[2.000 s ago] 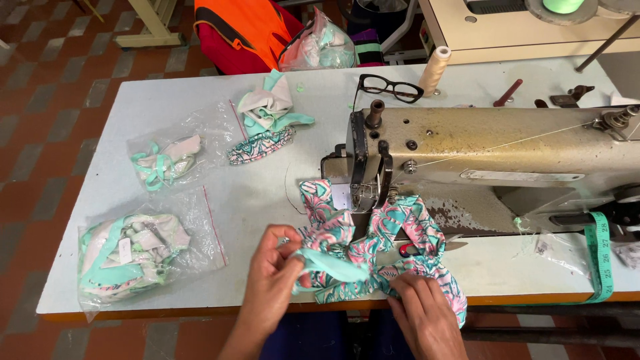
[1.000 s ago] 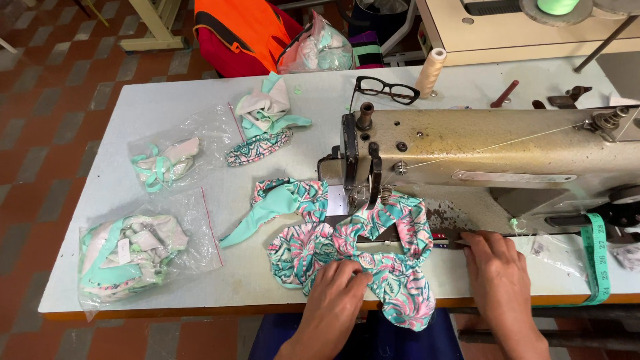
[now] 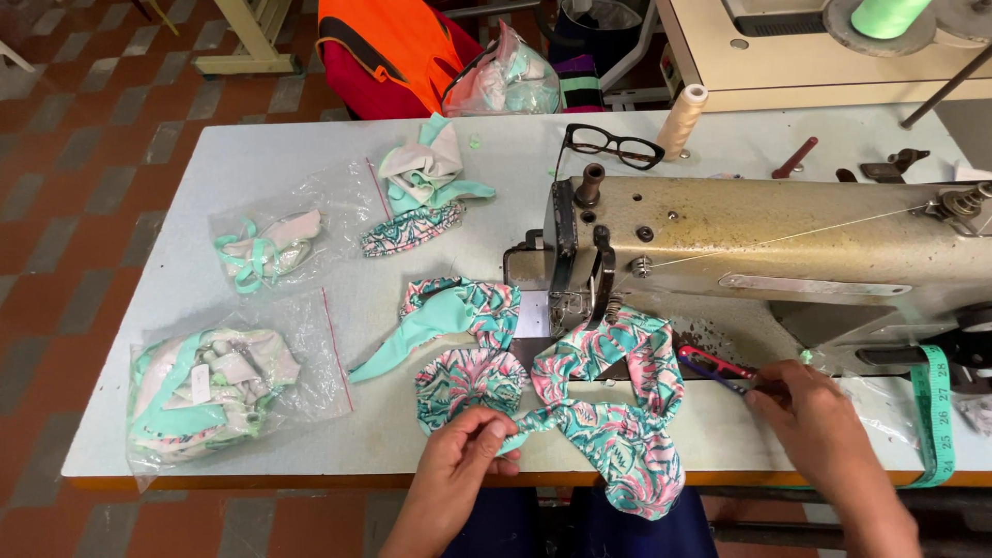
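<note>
A patterned teal and pink fabric garment lies at the table's front edge, one rounded part hanging over it. My left hand pinches its narrow middle part between thumb and fingers. Left of that spread a ruffled patterned piece and a plain turquoise fabric flap. My right hand holds a small red and blue tool, perhaps thread snips, just above the sewing machine bed. The industrial sewing machine stands behind the garment, whose upper loop lies near the needle area.
Two clear plastic bags of fabric pieces lie on the left, near a loose fabric bundle. Eyeglasses and a beige thread cone stand behind the machine. A green measuring tape hangs over the right front edge.
The garment, bunched in both hands two seconds ago, is spread out now. My right hand has moved right, away from the fabric, and the red and blue tool is now in it.
</note>
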